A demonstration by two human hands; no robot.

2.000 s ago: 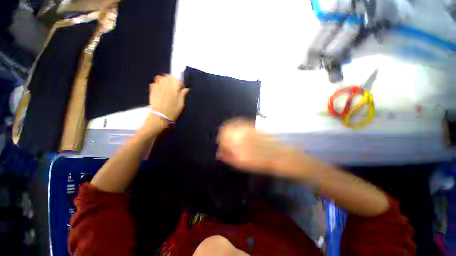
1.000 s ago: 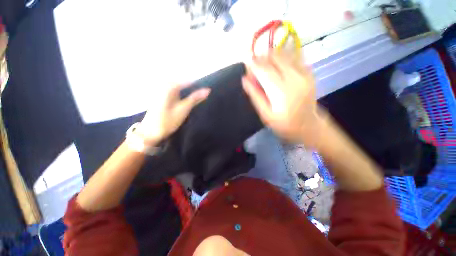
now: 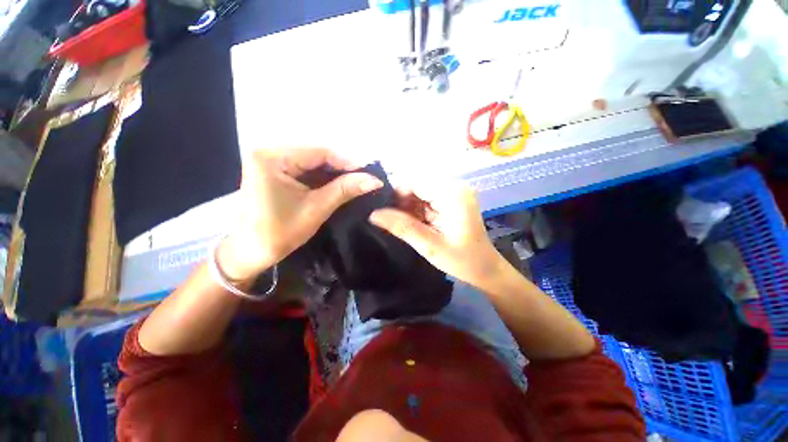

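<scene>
A black garment piece [image 3: 389,268] hangs bunched from both hands over the lap, in front of the table's front edge. My left hand [image 3: 298,203] grips its upper edge between thumb and fingers. My right hand [image 3: 445,229] pinches the same edge just to the right, the two thumbs close together. The fingertips behind the cloth are partly hidden. The presser foot and needle area [image 3: 428,73] of the sewing machine is beyond the hands, not touching the cloth.
Scissors with red and yellow handles [image 3: 498,129] lie on the white table [image 3: 328,95]. A dark rectangular item [image 3: 695,118] is at right. Black cut panels [image 3: 177,147] lie at left, with a red tray [image 3: 104,36] behind. A blue basket [image 3: 674,388] with black cloth is at right.
The cloth was flat on the table under both hands, then raised; now it is bunched and held by its edge, hands closer together. The view has shifted, showing more of the machine.
</scene>
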